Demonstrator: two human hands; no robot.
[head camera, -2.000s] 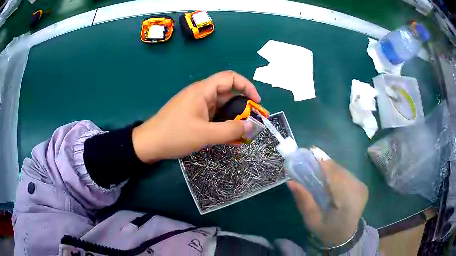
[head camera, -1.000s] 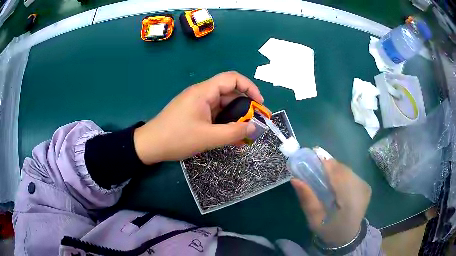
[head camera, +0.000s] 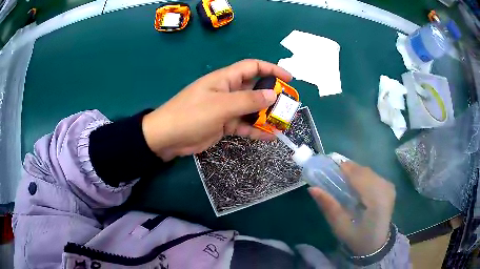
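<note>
My left hand (head camera: 210, 107) holds a black-and-orange headlamp housing (head camera: 290, 92) above the pin box. A white block with yellow edges (head camera: 285, 110) shows in its orange frame, facing up and right. My right hand (head camera: 363, 202) holds a translucent glue bottle (head camera: 329, 176), tilted with its thin nozzle up and left. The nozzle tip is at the lower edge of the orange frame; whether it touches is unclear. A white wrap shows on a right finger. The pin box (head camera: 252, 176), full of metal pins, lies below both hands, partly covered by them.
Two waiting units (head camera: 172, 19) are at the back by the white rail. A white paper sheet (head camera: 316, 60) lies beyond the hands. On the right are a crumpled tissue (head camera: 392, 102), a tape roll (head camera: 435, 103) in a white box, a water bottle (head camera: 429, 43) and a clear plastic bag (head camera: 439, 163).
My left hand has moved slightly up and right and turned the housing, so the white block now faces the camera. The nozzle has shifted to the frame's lower edge. The view has shifted slightly.
</note>
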